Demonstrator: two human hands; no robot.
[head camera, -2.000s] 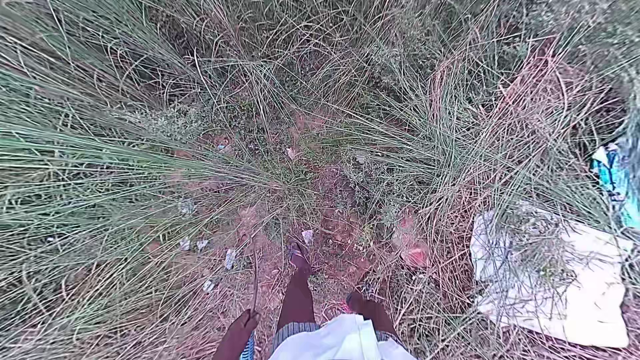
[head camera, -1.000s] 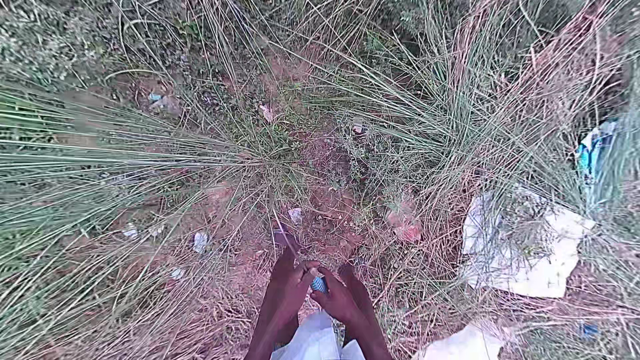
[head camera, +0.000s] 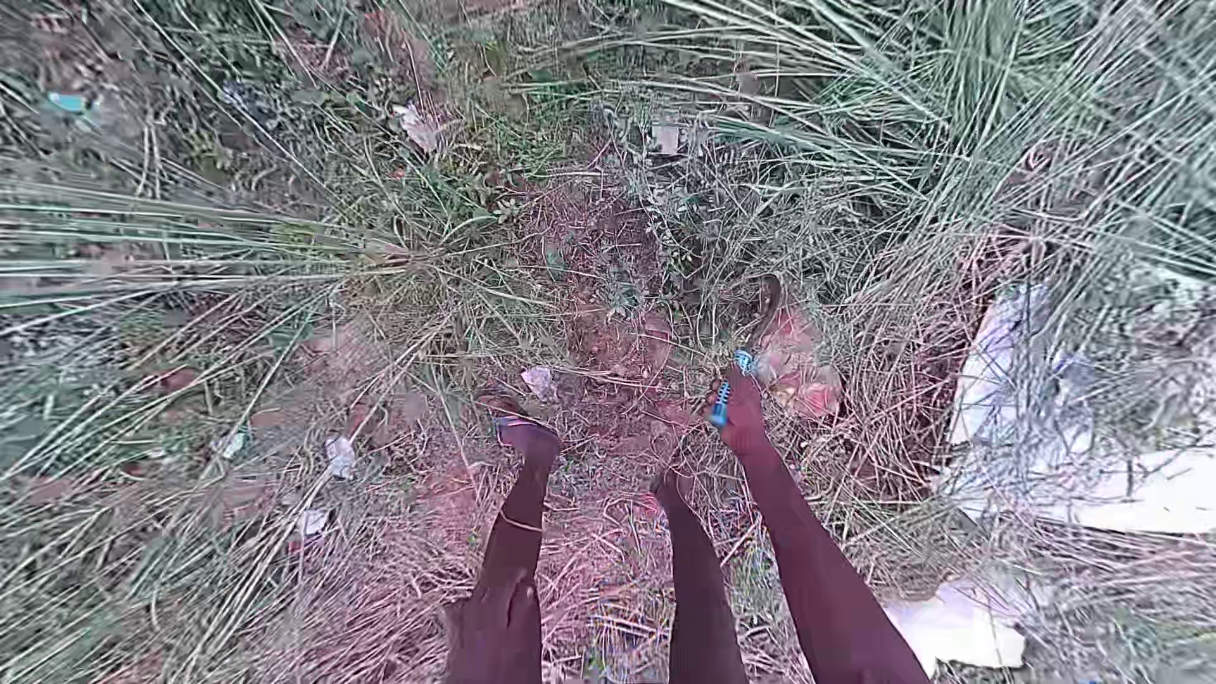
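My right hand (head camera: 743, 410) grips the blue handle (head camera: 721, 405) of a sickle, low over the ground right of centre. Its dark curved blade (head camera: 770, 302) points up and away, beside a reddish patch or stone (head camera: 807, 380). My left hand (head camera: 489, 613) seems to lie against my left leg at the bottom, but it blends with the leg, and its fingers cannot be made out. Tall green grass (head camera: 950, 104) rises at the upper right, and a long-bladed clump (head camera: 190, 247) spreads on the left.
My left foot (head camera: 527, 435) wears a strapped sandal; the other leg (head camera: 698, 579) stands between it and my right arm. White sheets or sacks (head camera: 1149, 489) lie at the right, with another pale piece (head camera: 964, 627) below. Small pale scraps (head camera: 340, 457) dot the dry grass.
The sickle was in my left hand, then both hands met at its blue handle. Now my right hand holds it, farther out to the right, and the hands are apart.
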